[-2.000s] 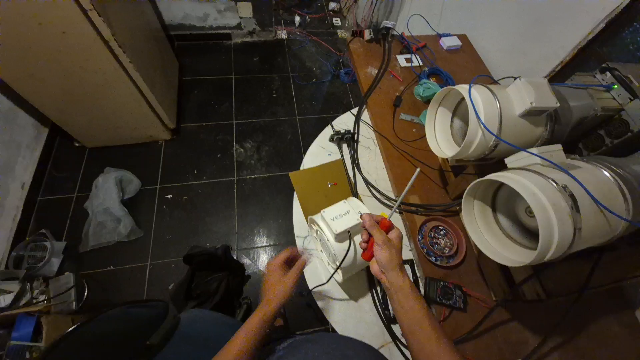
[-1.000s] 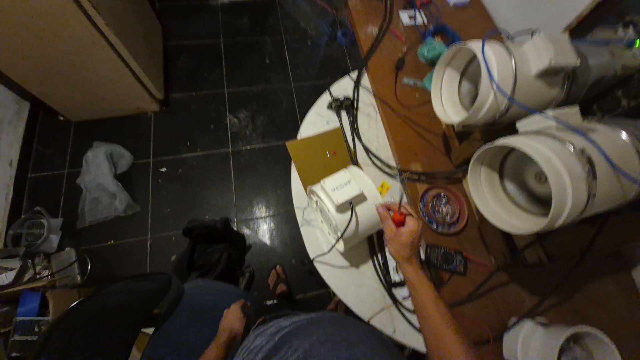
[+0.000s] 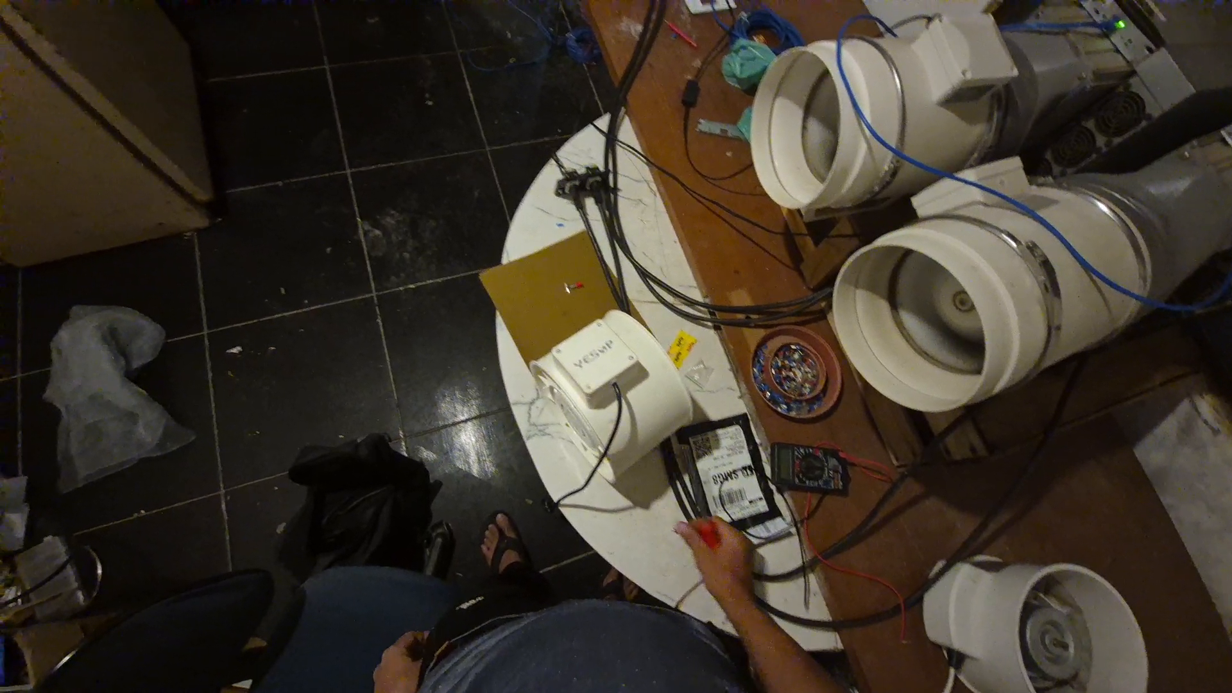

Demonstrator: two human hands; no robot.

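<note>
My right hand (image 3: 720,556) is closed on the red handle of a screwdriver (image 3: 709,533), low over the white marble-look table, just below a black package with a label (image 3: 729,472). The screwdriver's shaft is hard to make out. Beside my lap at the bottom is my left hand (image 3: 400,662), partly hidden; whether it holds anything does not show. A white inline duct fan (image 3: 640,395) lies on its side on the round table, its terminal box (image 3: 597,356) facing up with a black cable coming out. Behind it lies a brown square board (image 3: 544,289) bearing a small red-ended piece.
Two large white duct fans (image 3: 938,327) with metal clamps stand on the brown table at right. Near them are a round dish of small parts (image 3: 796,372), a multimeter (image 3: 810,469) and black cables (image 3: 712,313). Another fan (image 3: 1049,635) sits bottom right. A dark chair (image 3: 356,626) is at lower left.
My right hand has moved from beside the fan down toward the table's lower part, with the red handle in it. My left hand was near the fan and is now by my lap.
</note>
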